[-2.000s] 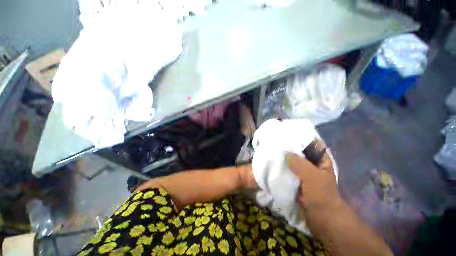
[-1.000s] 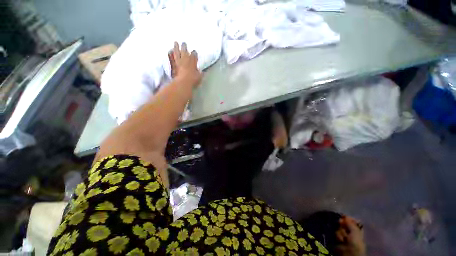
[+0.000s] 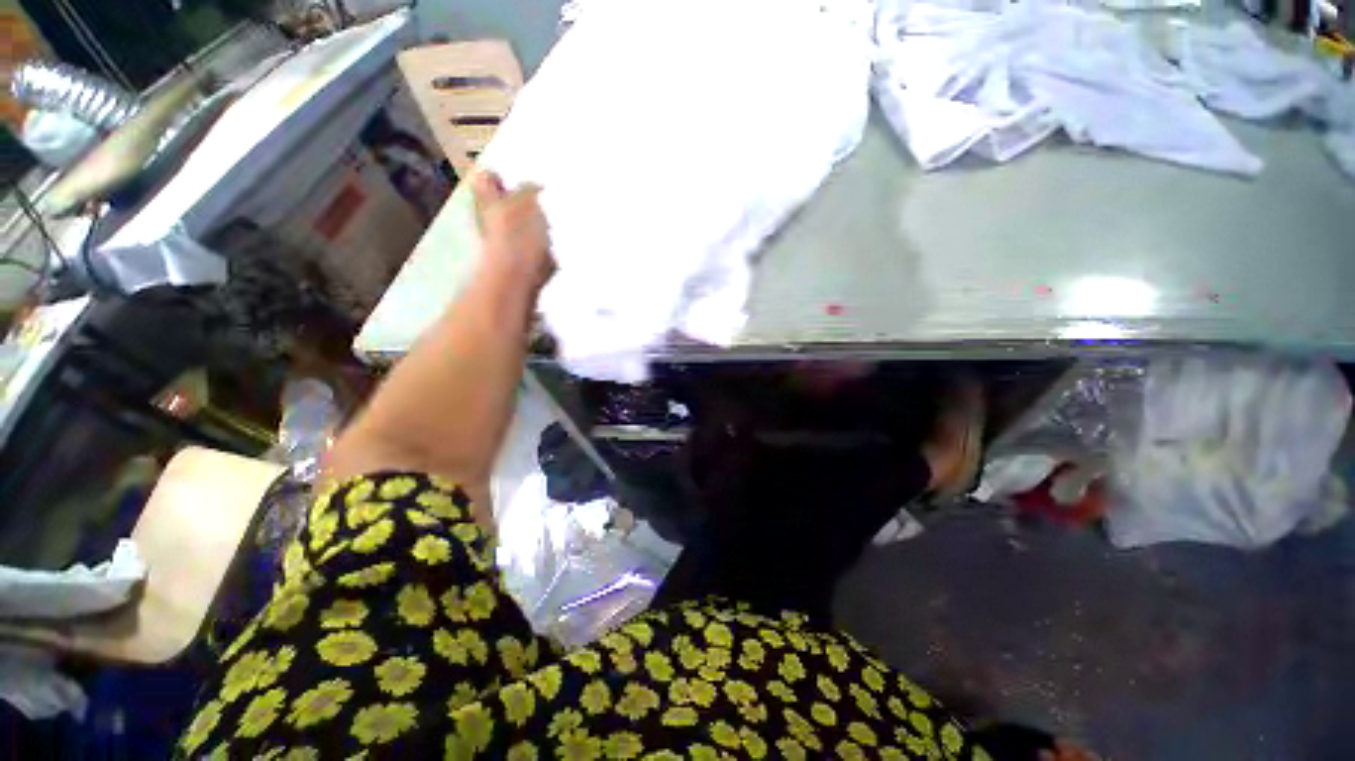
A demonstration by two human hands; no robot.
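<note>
A large heap of white garments (image 3: pixel 684 164) lies on the pale grey-green worktable (image 3: pixel 951 275), its lower end hanging slightly over the near edge. My left hand (image 3: pixel 514 235) is at the heap's left edge, with my arm stretched out. Its fingers appear closed on the white cloth and are partly hidden by it. The heap is overexposed, so single pieces cannot be told apart. Only a dark, blurred sliver of my right hand (image 3: pixel 1063 751) shows at the bottom edge; what it holds cannot be seen.
Crumpled white garments (image 3: pixel 1055 82) lie farther right on the table. Beneath it are a bulging white sack (image 3: pixel 1233 461), a red item (image 3: pixel 1070 491) and clear plastic (image 3: pixel 580 572). A cream curved board (image 3: pixel 193 543) is lower left. A slatted cream chair back (image 3: pixel 464 97) stands behind the table's left end.
The white garment that was in both hands is no longer seen in them. My left hand went onto the heap, then to its left edge. The view has turned left; my right hand is nearly out of view.
</note>
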